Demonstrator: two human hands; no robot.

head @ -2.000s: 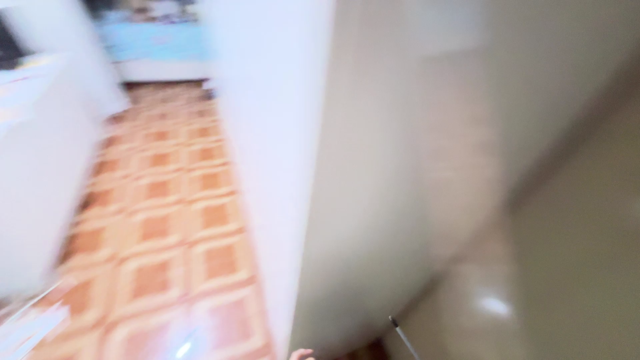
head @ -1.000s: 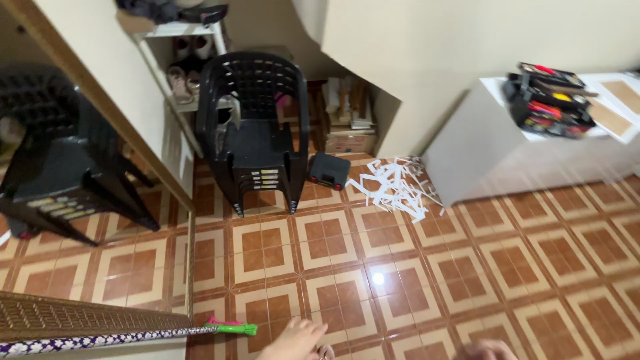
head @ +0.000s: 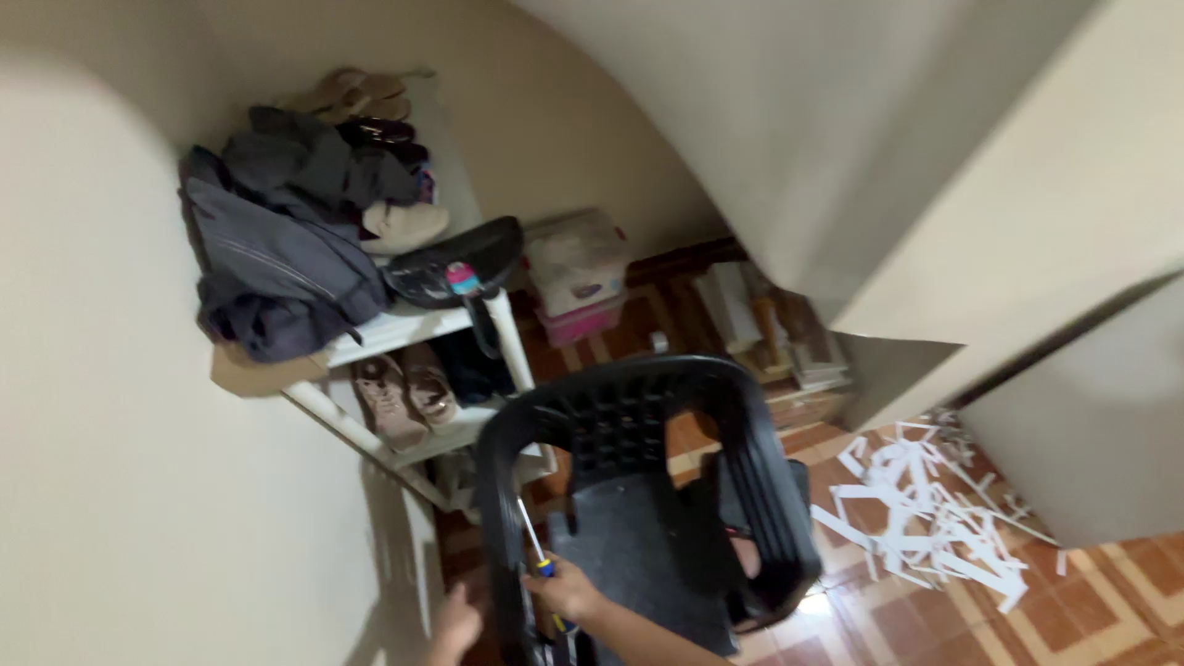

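My right hand is closed around a screwdriver with a blue and yellow handle and a long metal shaft that points up. It is over the left armrest of a stack of black plastic chairs. Left of that armrest is my left hand, blurred and close to the wall; whether it holds anything cannot be told. Below my right hand, another blue and yellow handle part shows by the armrest, partly hidden.
A white shelf rack bears dark clothes, a black bag and shoes. Behind the chairs are a pink-based plastic box and a crate of items. White strips lie on the tiled floor beside a pale panel.
The chairs and shelf rack now appear much nearer. My hands, low over the floor a second ago, are now at the chairs' left armrest, and the screwdriver has come into view.
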